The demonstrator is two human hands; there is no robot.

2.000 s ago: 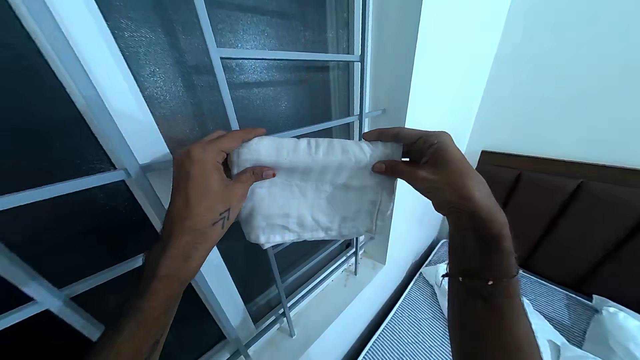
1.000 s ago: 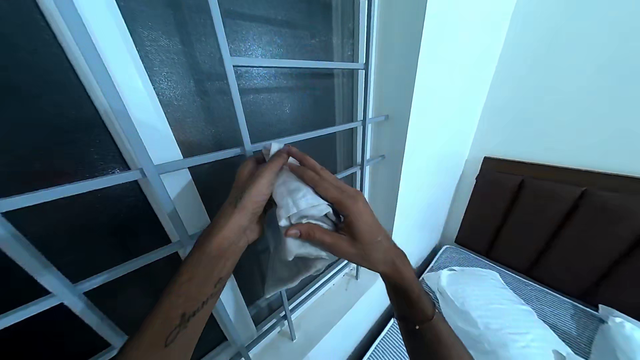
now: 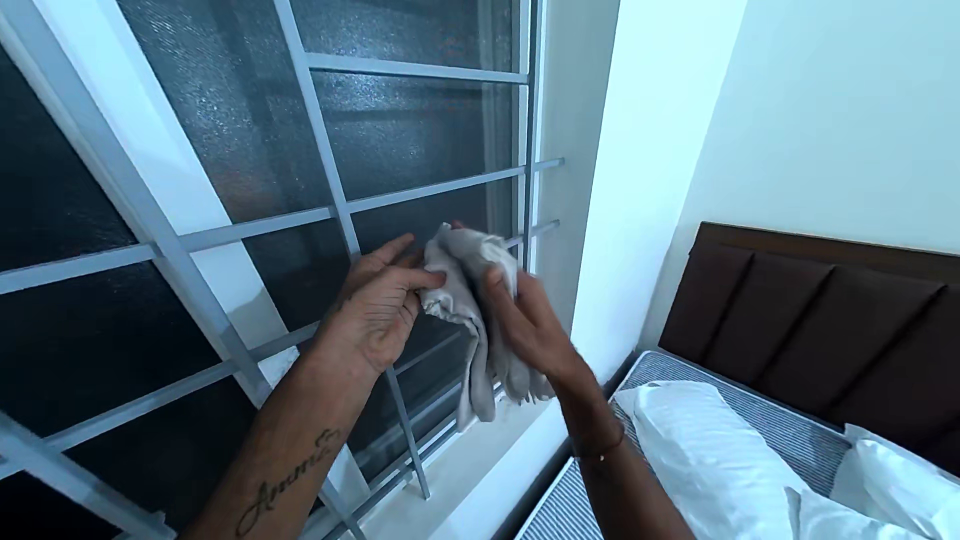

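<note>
A light-coloured cloth (image 3: 469,322), folded and hanging down in loose layers, is held between both hands in front of the window grille (image 3: 330,135). My left hand (image 3: 382,300) pinches the cloth's left edge between thumb and fingers, its palm partly turned to the camera. On the cloth's right side, my right hand (image 3: 529,319) grips it with the thumb in front; some fingers are hidden behind it. The lower end of the cloth dangles above the window sill (image 3: 450,465).
Metal bars cross the window close to both hands. A striped mattress (image 3: 795,427) with white pillows (image 3: 705,450) lies at lower right, against a dark padded headboard (image 3: 810,330). A white wall corner (image 3: 645,150) stands between window and bed.
Two seconds ago the cloth was spread flat between both hands; one second ago it was bunched between them. Now it hangs in open folds, and the hands are slightly farther apart than one second ago.
</note>
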